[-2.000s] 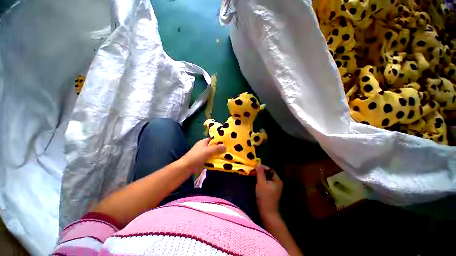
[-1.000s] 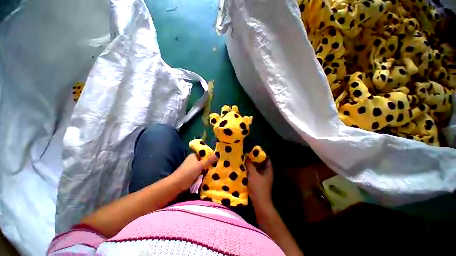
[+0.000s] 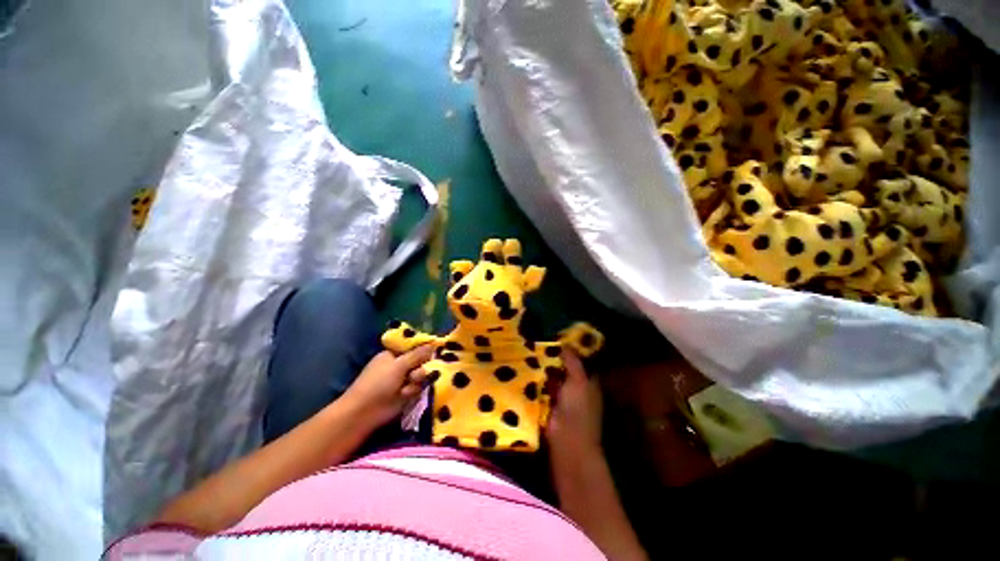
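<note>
A yellow giraffe hand puppet point(image 3: 489, 384) with black dots is held upright and flat over my lap, its head with small horns and ears at the top and its straight hem toward me. My left hand point(image 3: 388, 384) grips its left side below the spread arm. A small pale pink label shows beside that hand. My right hand point(image 3: 575, 408) holds the other side below the other arm; its fingers are dark and partly hidden. I cannot tell if it holds a tool too.
A white woven sack point(image 3: 581, 142) at the right is heaped with spotted puppets point(image 3: 806, 236). Another white sack point(image 3: 236, 208) stands open at the left, with a strap loop and a bit of yellow inside. A pale card point(image 3: 729, 422) lies by my right knee. The floor point(image 3: 378, 82) is green.
The puppet has turned from a tilted pose to upright, and its arms are now pulled out wider. My hands have moved from its hem area up to its sides. The view has shifted slightly.
</note>
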